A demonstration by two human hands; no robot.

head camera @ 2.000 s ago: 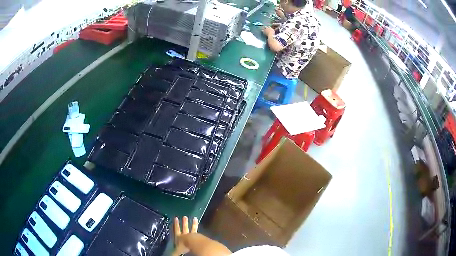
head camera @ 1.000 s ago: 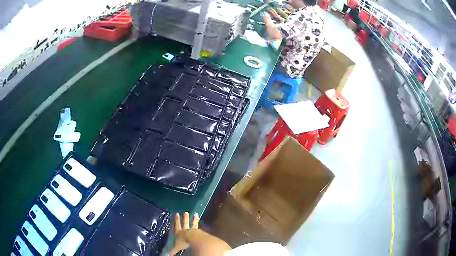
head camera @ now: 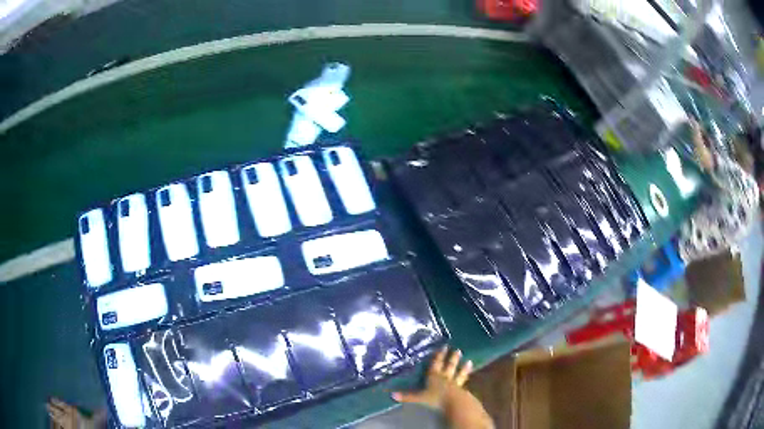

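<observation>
A black blister tray [head camera: 293, 241] lies on the green bench. Its upper row holds several upright white to light-blue phone covers [head camera: 268, 199]. Three sideways covers fill the middle row. The lower row has one cover at its left end; its other pockets are empty. My right hand [head camera: 440, 381] is at the tray's lower right corner, fingers spread, holding nothing visible. My left hand [head camera: 71, 415] is small and cut off at the bottom left edge, by the tray's lower left corner; its grip cannot be told.
Loose light-blue covers [head camera: 318, 105] lie beyond the tray on the green belt [head camera: 209, 109]. A stack of empty black trays [head camera: 519, 209] is at right. Beyond it are a tape roll [head camera: 658, 199] and a person [head camera: 727, 205]. An open carton [head camera: 574, 390] and red stools stand on the floor at lower right.
The view has swung left, so the partly filled tray is now almost wholly visible and the tray stack sits farther right. My left hand has come into view. My right hand stays open near the tray's corner.
</observation>
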